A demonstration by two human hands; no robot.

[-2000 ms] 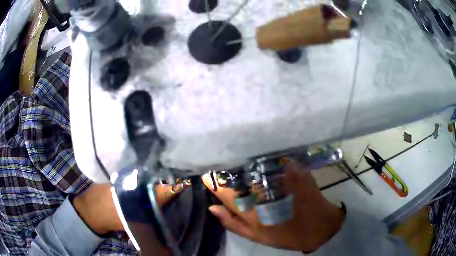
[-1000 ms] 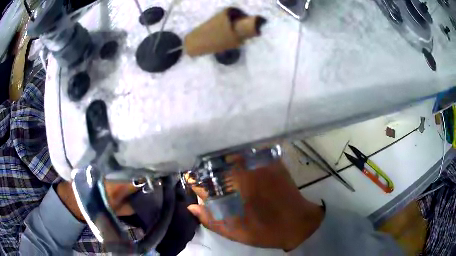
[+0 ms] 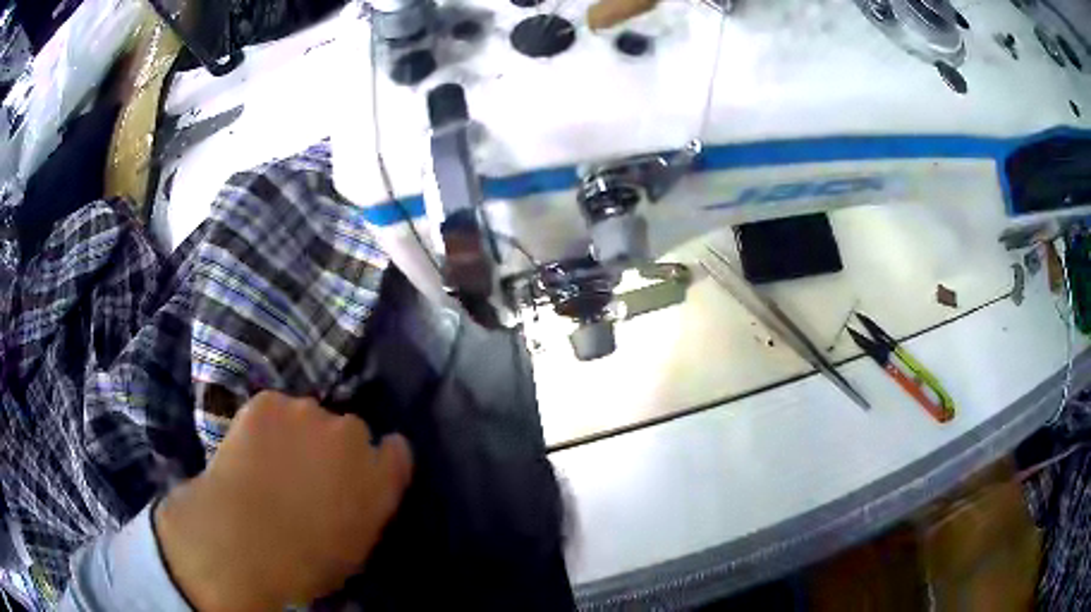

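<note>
Plaid fabric [image 3: 281, 269] lies left of the sewing machine head [image 3: 826, 167]. A plain black fabric piece [image 3: 479, 478] runs from under the presser foot area down to the lower edge of the view. My left hand [image 3: 287, 496] is closed at the seam between the plaid and the black fabric, thumb side toward the black; its fingertips are hidden beneath it. It is left of and below the needle area [image 3: 526, 311], which is brightly lit. My right hand is not in the picture.
Right of the needle on the table [image 3: 718, 478] lie tweezers [image 3: 796, 335], a black square pad [image 3: 790, 248] and orange and yellow-green thread snips [image 3: 903, 368]. A tan board [image 3: 144, 114] stands far left. A brown cardboard box [image 3: 981, 544] and a plaid bundle [image 3: 1068, 514] are lower right.
The view has shifted, showing more of the table and the machine's front. My right hand has left the needle area and the picture. My left hand now shows fully on the fabric.
</note>
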